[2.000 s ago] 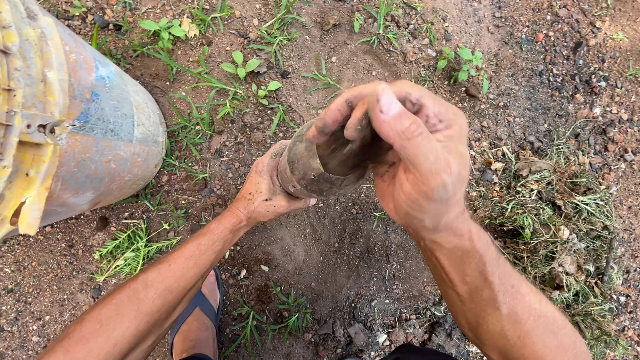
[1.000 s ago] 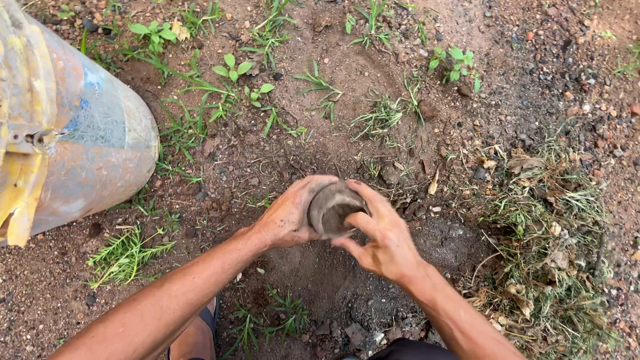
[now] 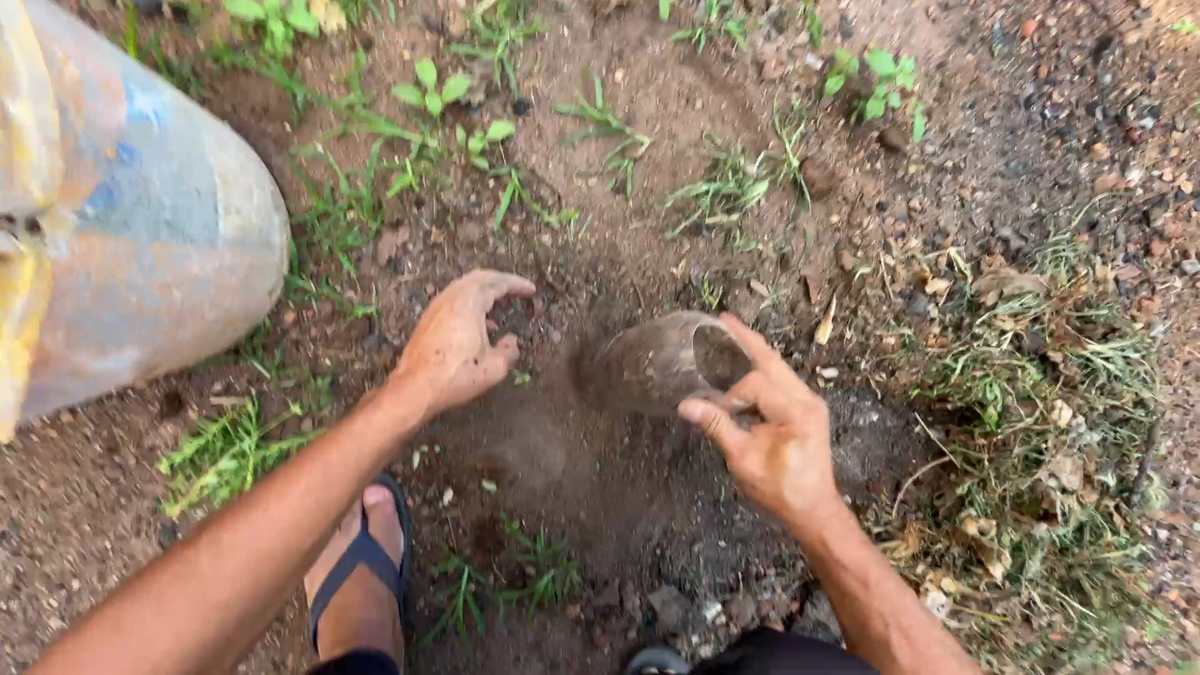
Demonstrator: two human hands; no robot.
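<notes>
A dirt-coated, hollow cylindrical container (image 3: 649, 364) is tilted over the soil, its open rim toward the right. My right hand (image 3: 773, 422) grips it at that rim, thumb below and fingers above. Loose soil (image 3: 586, 370) shows as a dark blur at the container's left end. To the left, apart from the container, my left hand (image 3: 469, 342) is empty with thumb and fingers curved apart. Whether anything remains inside the container cannot be told.
A large paint-stained plastic bucket (image 3: 178, 225) lies at the left. Dried grass clippings and leaves (image 3: 1041, 450) are heaped at the right. Small weeds (image 3: 431, 94) grow in the gravelly soil. My foot in a flip-flop (image 3: 361, 572) is at the bottom left.
My left hand has let go of the container and moved away to its left. The container, held upright by both hands a second ago, is now tipped over in my right hand.
</notes>
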